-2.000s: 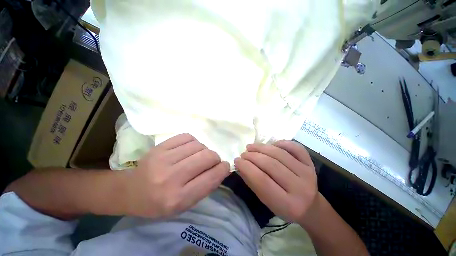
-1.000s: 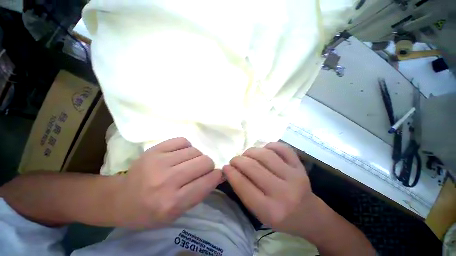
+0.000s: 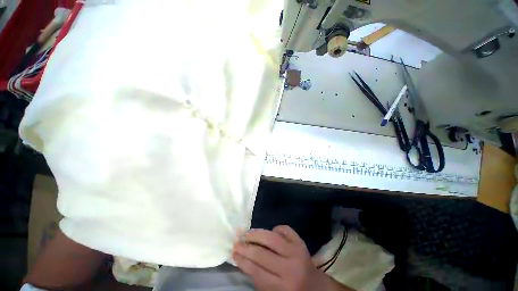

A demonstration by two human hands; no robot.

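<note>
The large cream garment (image 3: 142, 153) spreads over the left and middle of the view and hangs past the table's front edge. A puckered seam runs across it. My right hand (image 3: 271, 256) pinches the garment's lower right corner. My left forearm shows at the lower left and runs up behind the cloth; my left hand is hidden. The sewing machine (image 3: 454, 68) stands at the right. The small brownish block (image 3: 293, 78) beside the presser foot area shows at the garment's right edge; the needle cannot be made out.
Black-handled scissors (image 3: 421, 136), dark tweezers (image 3: 372, 94) and a white marking pen (image 3: 396, 104) lie on the table (image 3: 329, 102). A ruler strip (image 3: 341, 166) runs along its front. A red basket (image 3: 68, 28) is upper left. A cream bundle (image 3: 363, 258) with dark cords is lower right. A cardboard box (image 3: 40, 210) shows lower left.
The view has turned right, showing more of the machine and the red basket. My hands have parted: the left went behind the cloth, the right still holds the edge. The garment is more spread out.
</note>
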